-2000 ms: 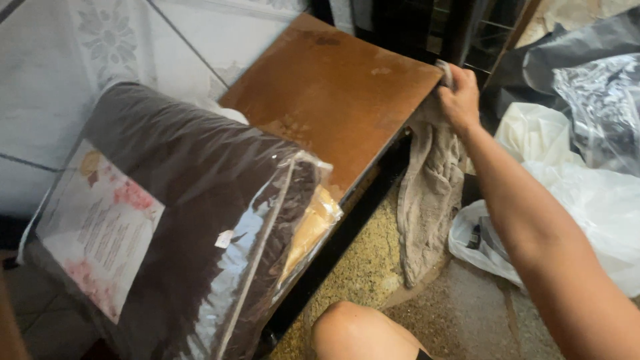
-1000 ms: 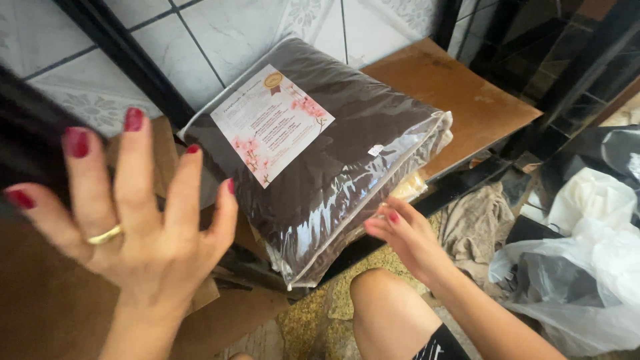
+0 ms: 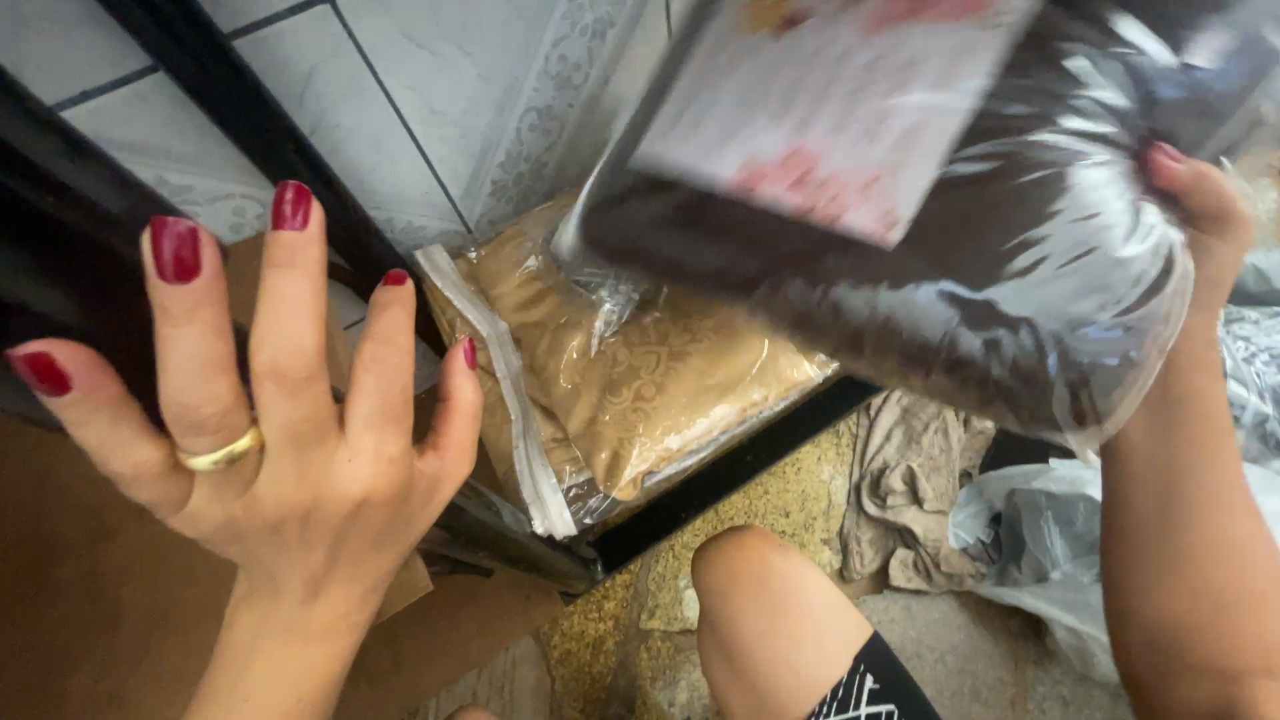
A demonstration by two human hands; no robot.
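My right hand point(image 3: 1195, 225) grips the edge of a clear plastic package of dark brown folded fabric point(image 3: 720, 225), which hangs tilted at the upper right and bears a pink floral label. Below it, a zippered clear bag of golden patterned fabric point(image 3: 650, 390) lies on the shelf, partly covered from view by the package. My left hand point(image 3: 320, 440) is raised at the left, back toward the camera, fingers spread and holding nothing, with a gold ring on one finger.
The shelf has a black metal frame bar point(image 3: 740, 465), and black posts point(image 3: 240, 120) rise before the tiled wall point(image 3: 370, 110). Brown cardboard point(image 3: 90, 560) is at the lower left. A crumpled beige cloth point(image 3: 910, 490) and translucent plastic bags point(image 3: 1050, 530) lie on the stone floor by my knee.
The brown package, which lay on the shelf, is now lifted in my right hand, uncovering the golden bag. My left hand, not visible in the earliest frame, is spread at the left.
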